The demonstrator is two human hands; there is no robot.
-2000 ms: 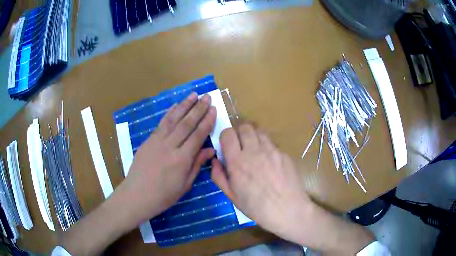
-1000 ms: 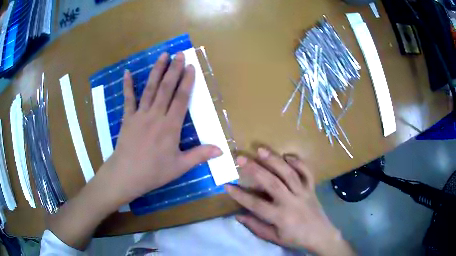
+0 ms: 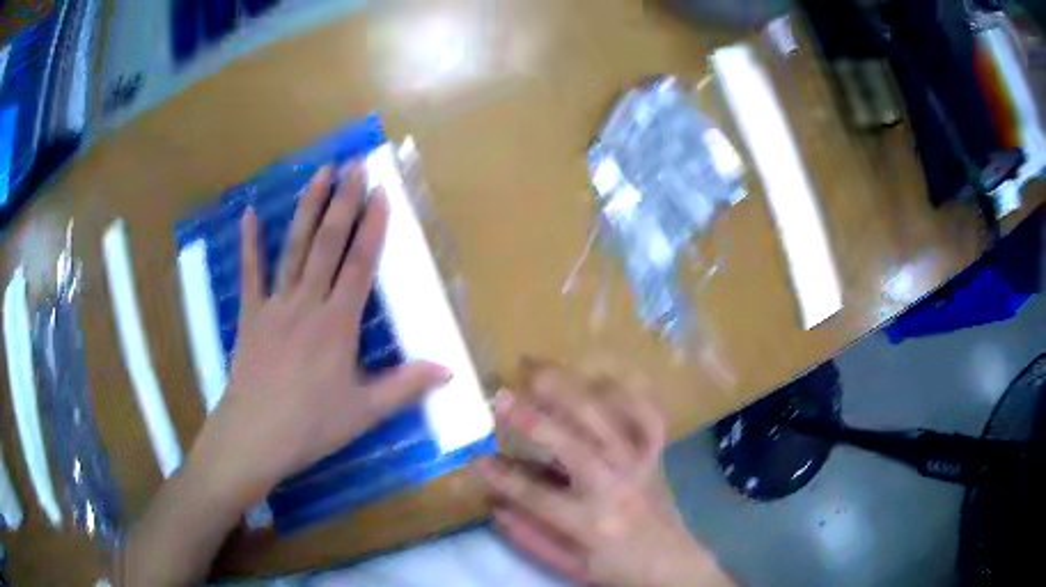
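Observation:
A blue solar cell string (image 3: 333, 470) lies flat on the brown tabletop in front of me. A white insulating strip (image 3: 427, 304) lies along its right side, and another white strip shows at its left edge. My left hand (image 3: 304, 333) lies flat on the cells with fingers spread, its thumb tip on the right white strip. My right hand (image 3: 579, 459) is beside the lower right corner of the string, fingers bent and blurred; whether it holds something cannot be seen. Thin silver ribbon shows faintly beyond the right white strip.
A heap of short silver ribbon (image 3: 665, 189) and a long white strip (image 3: 780, 184) lie to the right. Ribbon (image 3: 71, 390) and white strips lie left. The cell stack (image 3: 34, 103) is upper left. A black soldering stand (image 3: 872, 92) is upper right. Black round bases stand beyond the table edge.
My right hand has come off the right white strip and moved down to the lower right corner. My left hand has shifted left, its fingers now more spread. The whole view has shifted.

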